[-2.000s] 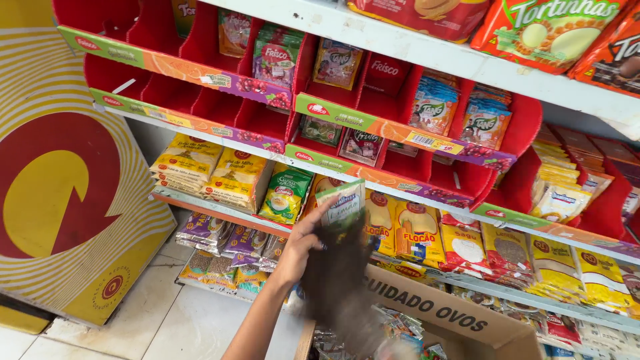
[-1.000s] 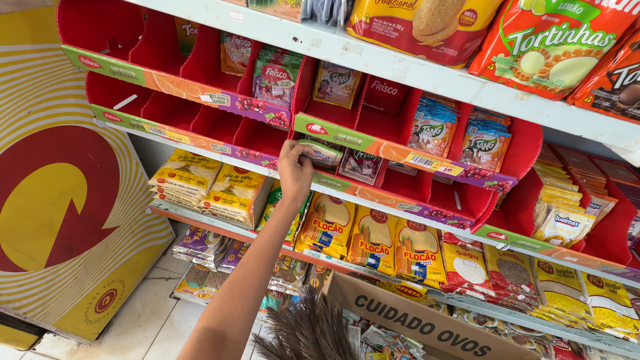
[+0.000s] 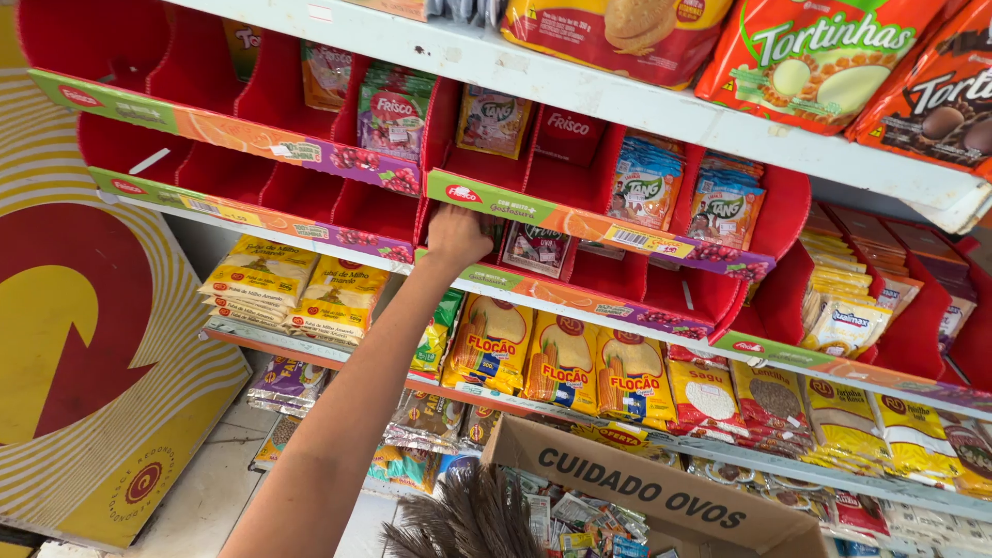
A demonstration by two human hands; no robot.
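My left hand [image 3: 459, 236] reaches into a lower compartment of the red cardboard display [image 3: 651, 271]. Its fingers are inside and mostly hidden, so what they hold cannot be told. Part of a greenish sachet shows just right of the hand. In the neighbouring compartment stand dark grape drink sachets [image 3: 536, 246]. Above are Tang sachets [image 3: 494, 120] and a red Frisco sachet or card [image 3: 570, 133]. A dark feather duster [image 3: 469, 515] rises from the bottom edge; whatever holds it is out of frame. My right hand is not in view.
A cardboard box [image 3: 643, 484] holding many loose sachets stands below the shelves. Yellow flour packets [image 3: 488, 345] line the shelf under the display. Biscuit packs [image 3: 818, 66] sit on the white shelf above. A yellow and red panel [image 3: 85, 310] stands at left.
Two seconds ago my left hand was lower, in front of the flour packets, holding a light sachet beside the blurred duster. It moved up to the lower compartment, and its fingers are now deeper inside.
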